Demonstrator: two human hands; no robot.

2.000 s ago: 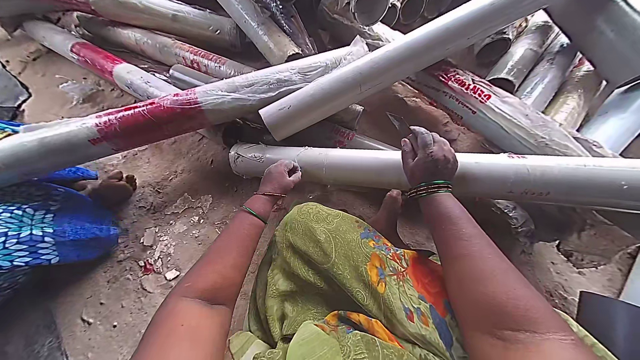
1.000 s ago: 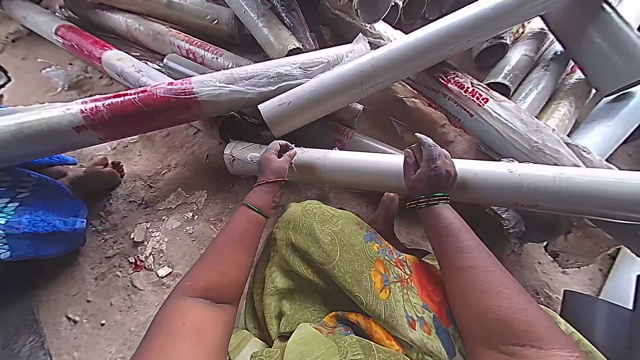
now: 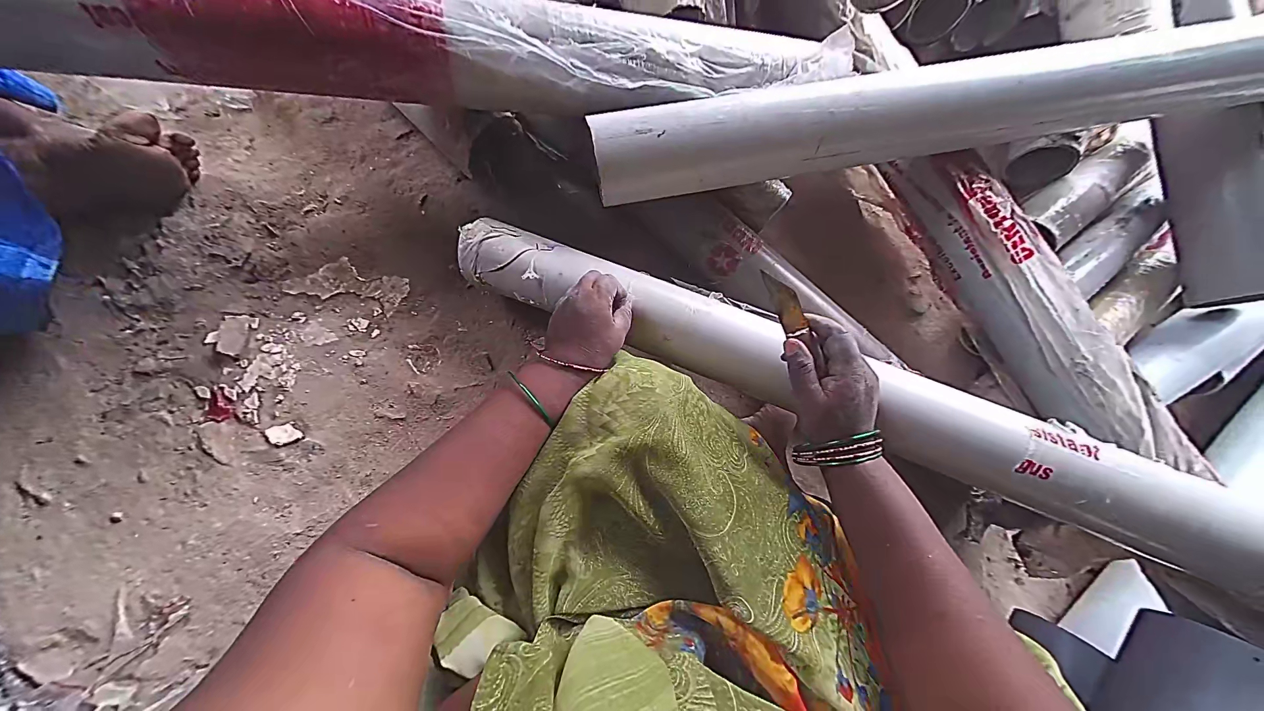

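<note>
A pale plastic pipe [image 3: 948, 425] slants across in front of me, from upper left to lower right, with some red print and ragged film at its left end. My left hand [image 3: 591, 321] is closed in a fist against the pipe near that end; whether it pinches film cannot be told. In my right hand [image 3: 831, 380] I hold a small knife [image 3: 787, 304] by its handle, blade pointing up and left, over the middle of the pipe. The hand rests at the pipe's near side. Green patterned cloth [image 3: 652, 484] covers my lap just below.
Another pale pipe [image 3: 889, 109] crosses above, beside a film-wrapped pipe with a red band [image 3: 306, 44]. More pipes [image 3: 1106, 197] are heaped at the upper right. Another person's bare foot [image 3: 128, 163] is at the left. Scraps [image 3: 257, 365] lie on the dirt ground [image 3: 326, 247].
The pipe before me was nearly level and now slants down to the right. My left hand was on top of the pipe a second ago and is now lower, at its near side.
</note>
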